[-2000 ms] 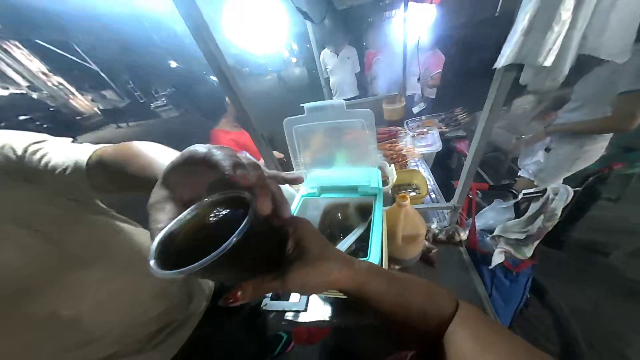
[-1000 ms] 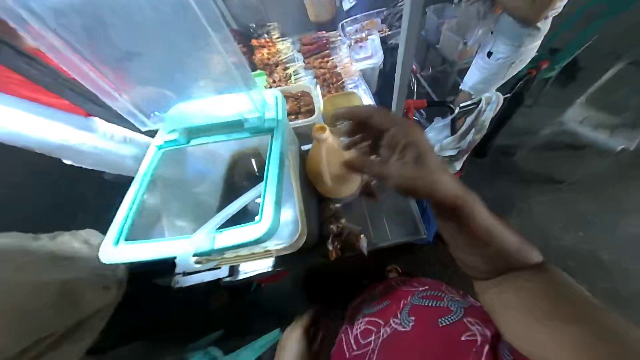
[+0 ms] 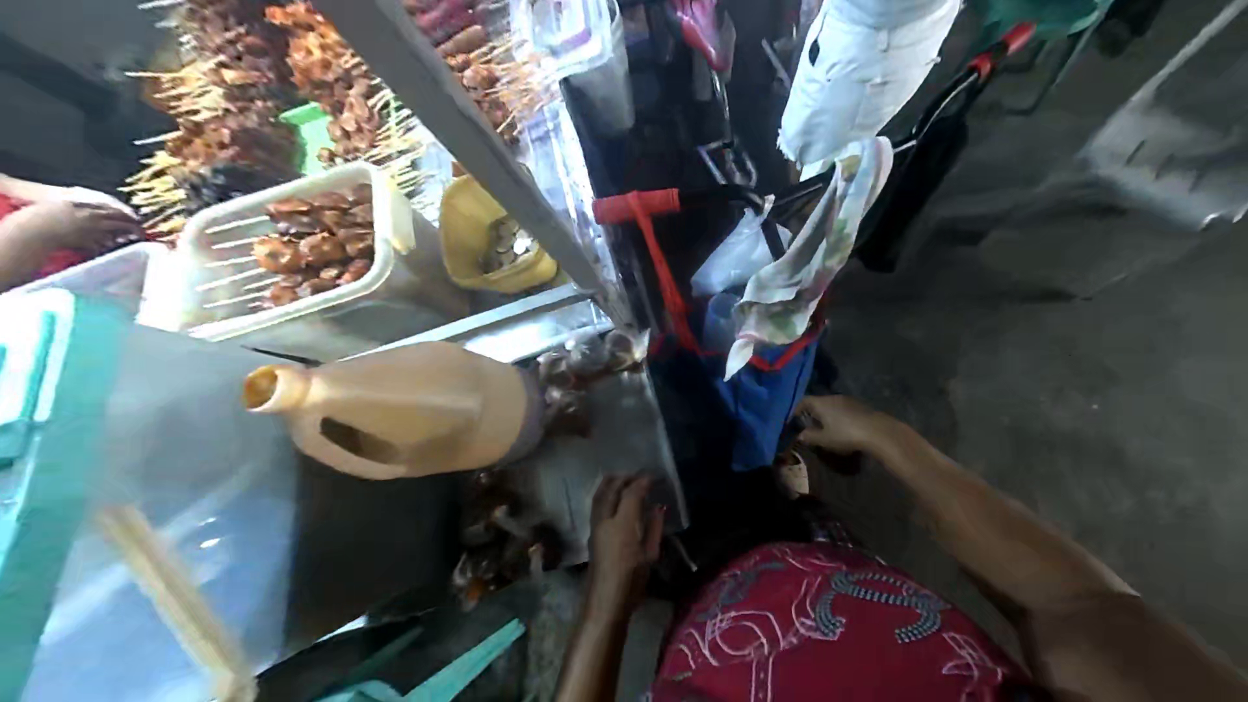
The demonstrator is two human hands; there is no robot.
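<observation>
My left hand [image 3: 624, 526] rests at the near edge of a metal tray [image 3: 609, 439], with nothing visible in it. Low beside a blue bag [image 3: 765, 400] is my right hand [image 3: 843, 424]; its fingers are partly hidden, and whether they hold anything cannot be told. Left of my hands, a plastic jug [image 3: 419, 409] of tan liquid stands uncapped. Small tied plastic bags with dark contents [image 3: 502, 546] lie near my left hand, and more [image 3: 585, 366] are behind the jug.
Skewered meat [image 3: 234, 107] and a cream tub of skewers [image 3: 390, 219] are at upper left, by a yellow bowl with coins [image 3: 502, 244]. A metal post [image 3: 468, 117] rises there. A red handlebar grip [image 3: 639, 205] and hanging cloth [image 3: 809, 258] are beyond the tray. Another person's hand [image 3: 58, 229] is far left.
Two seconds ago my right hand was at a cup of dark liquid, beside another person's arm. One second ago it was empty over the jug; now it is down by the blue bag. The view has shifted right.
</observation>
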